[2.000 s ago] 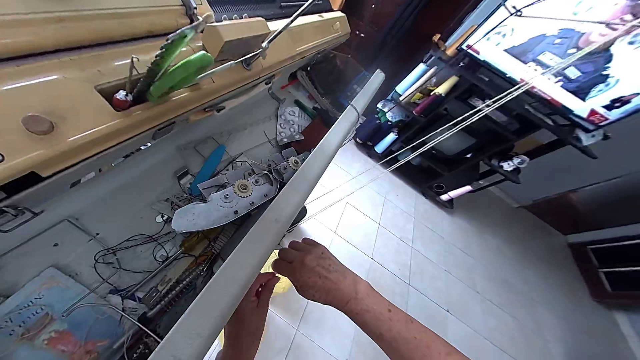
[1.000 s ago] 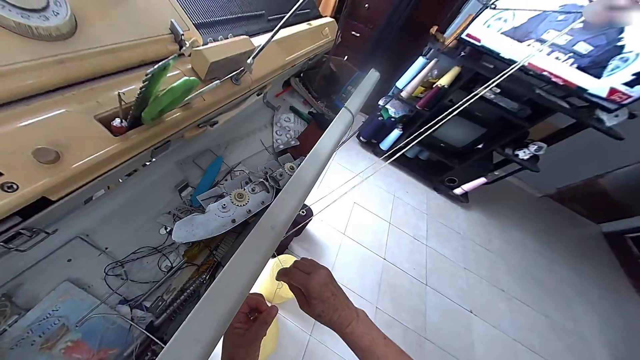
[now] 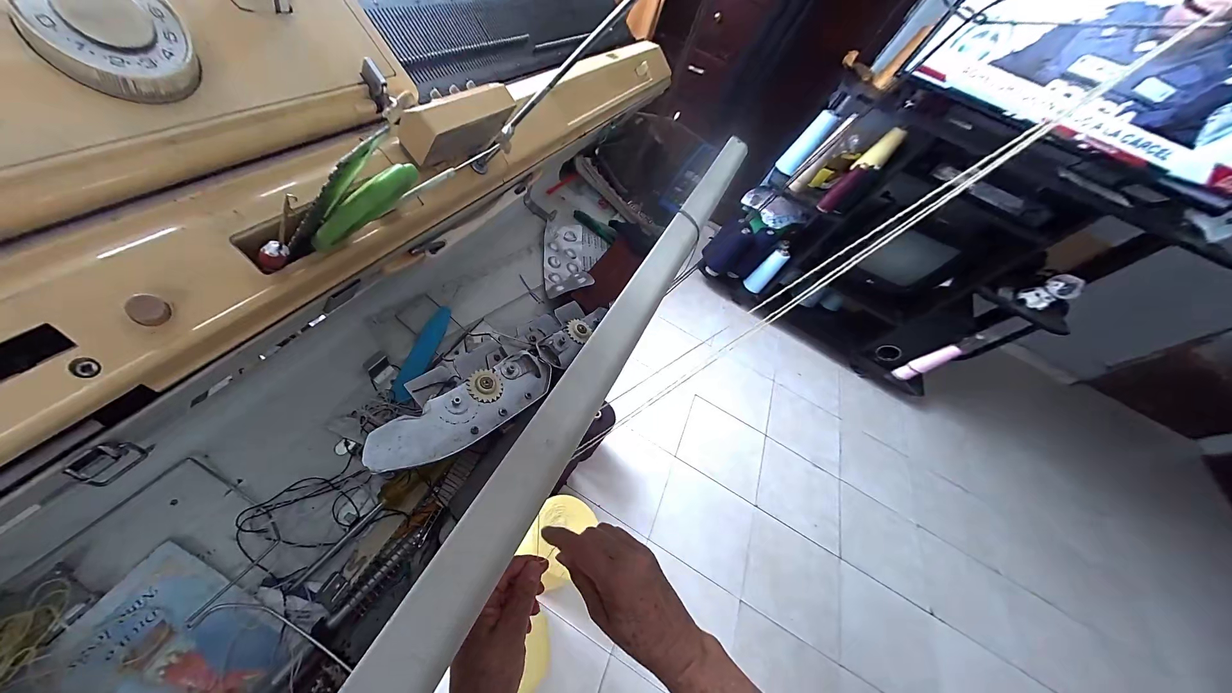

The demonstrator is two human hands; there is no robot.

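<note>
Beyond the long pale edge of the case, at the bottom centre, both my hands are close together over a cone of yellow yarn. The fingertips of my left hand are pinched together; a thin thread seems to run from them, too fine to tell surely. My right hand is just to its right, thumb and forefinger near the same spot, its grip unclear. Pale strands of yarn stretch from the upper right down toward the case. A second yellow shape, partly hidden, stands below my left hand.
At the left is a beige knitting machine with a numbered dial. Its open case holds a metal carriage part with gears, a blue tool, cables and a book. A black shelf carries yarn cones and a lit screen.
My hands have moved a little down and apart from where they were two seconds ago, and more of the yellow cone shows. The view has shifted slightly.
</note>
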